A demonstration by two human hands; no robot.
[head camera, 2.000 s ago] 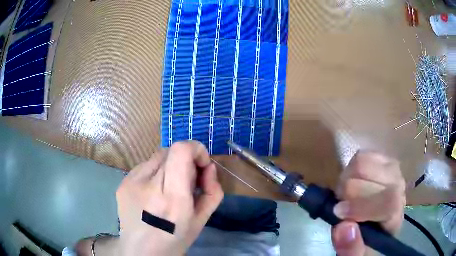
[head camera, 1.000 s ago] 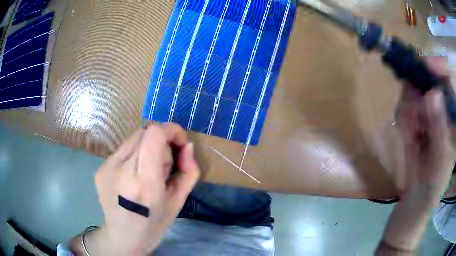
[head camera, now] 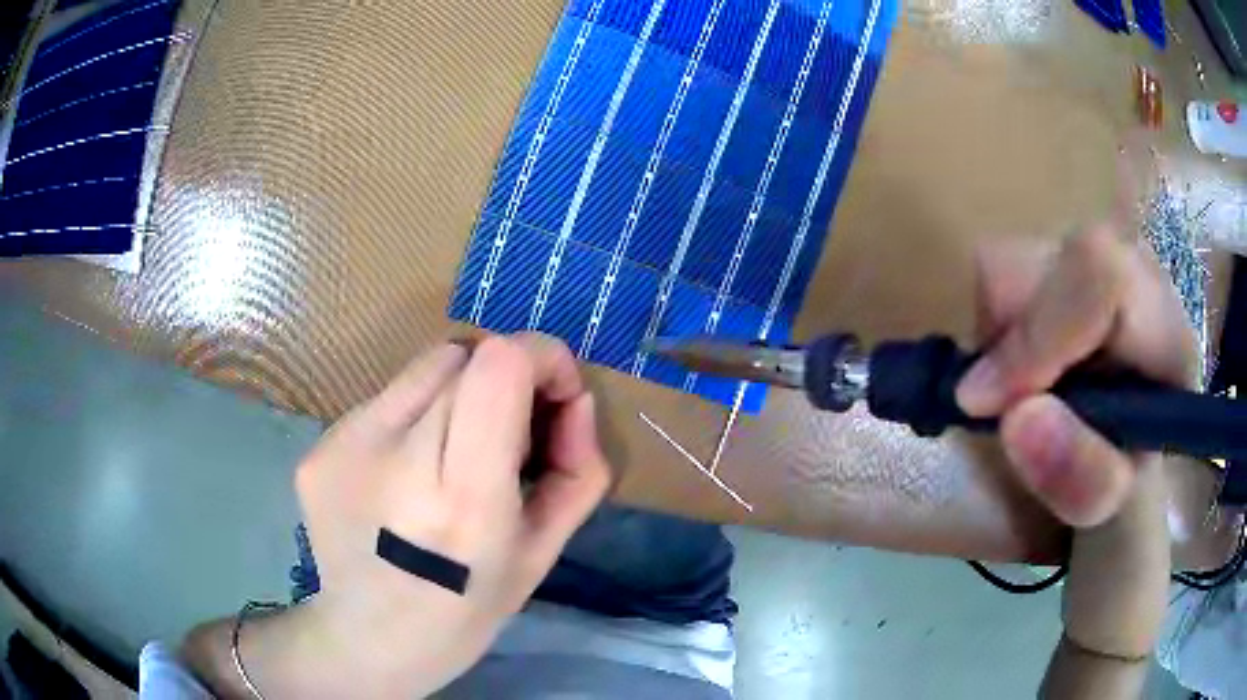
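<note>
A blue solar cell point(head camera: 656, 178) with pale dashed busbars lies slanted on the brown table. My left hand point(head camera: 458, 465) is at its near left edge, fingertips pinched together; anything between them is hidden. My right hand point(head camera: 1080, 369) is shut on the black handle of the soldering iron point(head camera: 916, 383), whose tip is over the cell's near edge. Whether it touches is unclear. A thin silver ribbon point(head camera: 728, 431) sticks out past the near right edge. A loose ribbon point(head camera: 670, 443) lies slanted on the table, meeting its end.
Dark blue cells point(head camera: 79, 130) lie at the left. A silver ribbon pile point(head camera: 1179, 267) is at the right, partly behind my right hand. A small amber item point(head camera: 1147, 97) and a white bottle point(head camera: 1217, 127) are at the far right. A black cord point(head camera: 1019, 585) hangs below the table edge.
The cell has turned to a slant and shifted right. A ribbon now sticks out at its near right edge. The iron swung away to the far right, then came back over the near edge.
</note>
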